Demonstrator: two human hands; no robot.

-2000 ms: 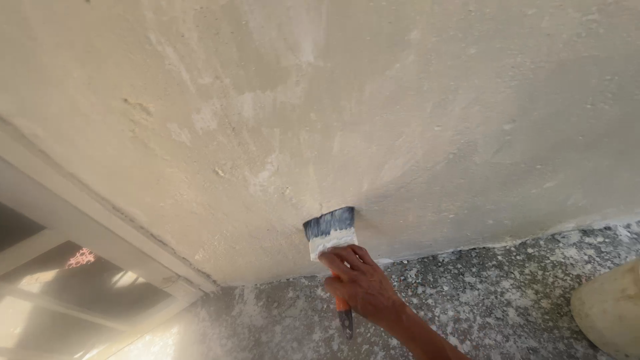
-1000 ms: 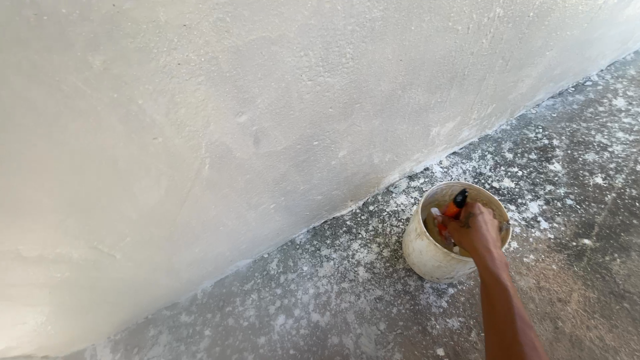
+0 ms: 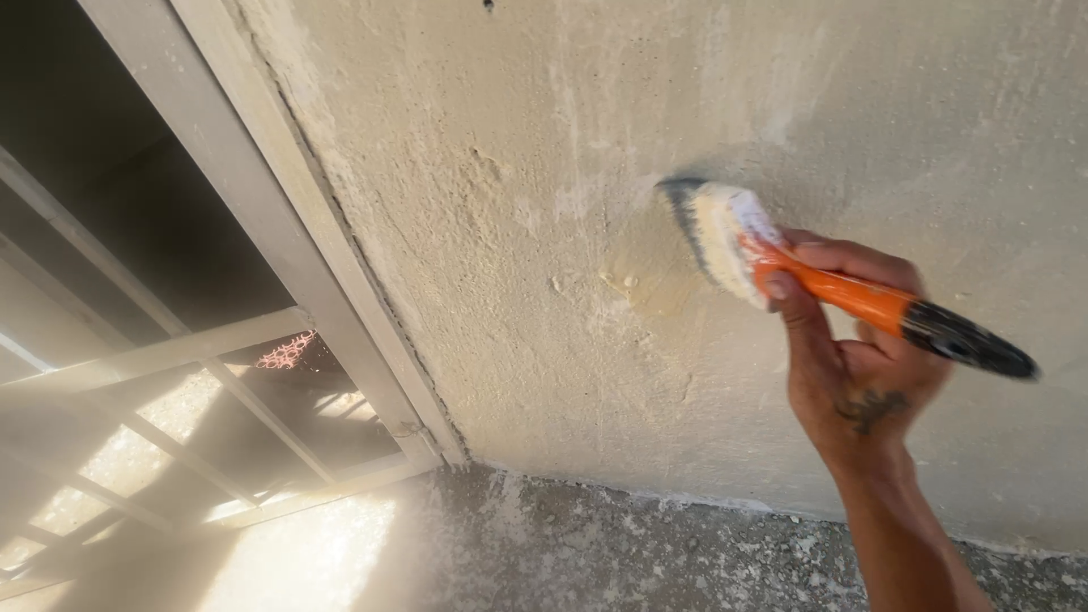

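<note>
A wide paintbrush (image 3: 820, 280) with an orange and black handle is gripped by my right hand (image 3: 867, 340), right of the middle of the view. Pale paint coats its ferrule and the upper bristles, while the bristle tips look dark. Those tips lie against the rough plaster wall (image 3: 527, 255), beside a damp-looking patch with small lumps. The handle's black end points to the lower right. My left hand is out of view.
At the left stands a pale metal frame with bars (image 3: 280, 229), its edge meeting the wall. Sunlight falls through and around it. Below the wall runs a grey floor (image 3: 595, 552) speckled with white splashes.
One second ago my right hand was at the white bucket on the floor with the brush; now it holds the brush against the wall. The view has swung to the frame, and the bucket is out of sight.
</note>
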